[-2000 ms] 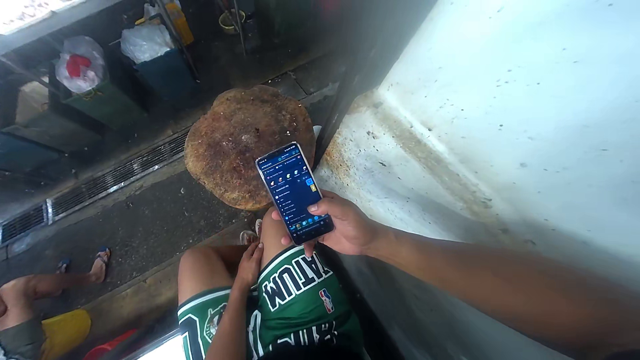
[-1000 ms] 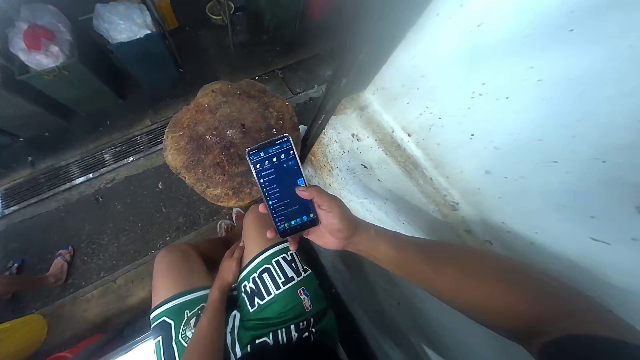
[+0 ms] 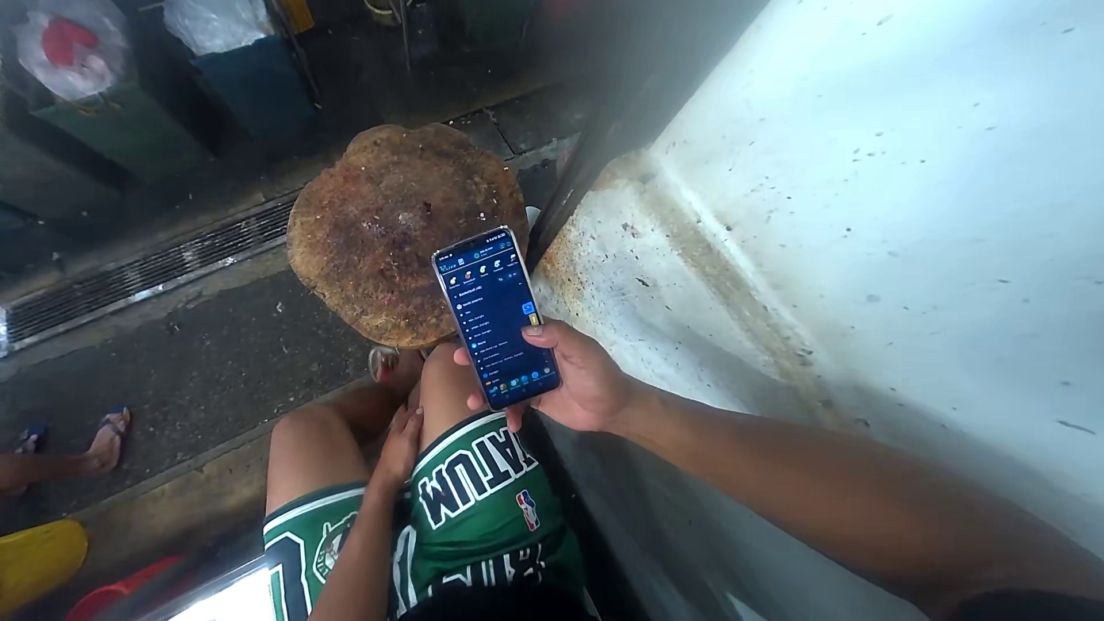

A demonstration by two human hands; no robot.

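A smartphone (image 3: 496,319) with a lit dark-blue screen lies in my right hand (image 3: 578,375), its thumb on the screen's lower right side and fingertips showing past the left edge. My left hand (image 3: 402,440) rests between my thighs, against the inner side of one leg, and I see nothing in it. Green basketball shorts (image 3: 483,483) with white lettering cover my upper legs. Beyond my knees stands a round, worn wooden chopping block (image 3: 401,224), partly covered by the phone's top end.
A stained white wall (image 3: 862,216) rises at the right. Bins with plastic bags (image 3: 220,26) stand at the top left. A floor drain grate (image 3: 155,272) runs left of the block. At the left are another person's sandalled feet (image 3: 108,440), a yellow plastic object (image 3: 43,561) and a red one (image 3: 121,591).
The thumb has shifted slightly over the phone screen, and the view has moved a little. The phone stays in my right hand, and my left hand remains at my legs.
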